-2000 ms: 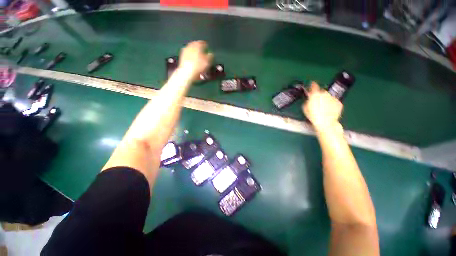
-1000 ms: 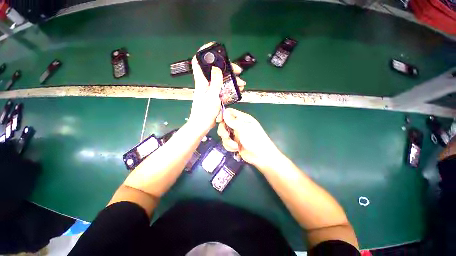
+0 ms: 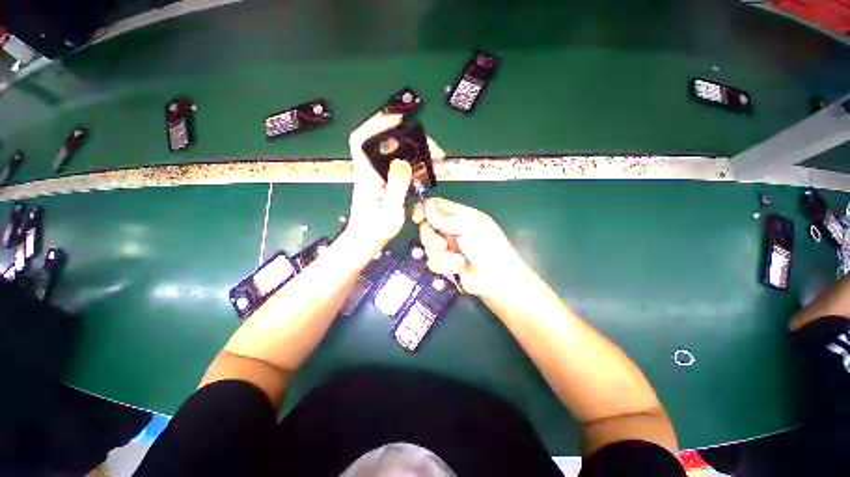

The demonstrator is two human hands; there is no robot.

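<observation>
My left hand (image 3: 375, 191) holds a black handset (image 3: 403, 152) above the pale metal strip, thumb on its face, a round pale spot near its far end. My right hand (image 3: 463, 240) is closed just below the handset's near end. A thin pale item (image 3: 421, 194) shows between its fingertips and the handset; whether it is a tool or a small part I cannot tell. Several black handsets lie overlapping on the green worktop below my hands, one with a pale face (image 3: 396, 293), one with a keypad (image 3: 424, 313) at the right end. My forearms partly hide the group.
Singly spaced handsets lie on the far green strip, one (image 3: 472, 82) beyond my hands. The pale metal strip (image 3: 596, 168) divides the surfaces. A pale ring (image 3: 684, 358) lies at right, near another handset (image 3: 778, 252). A neighbour's arm (image 3: 825, 303) shows at the right edge.
Two seconds ago both hands were apart over the far strip. Since one second ago, the held handset has moved slightly lower and tilted in view; the far-strip handsets have shifted left.
</observation>
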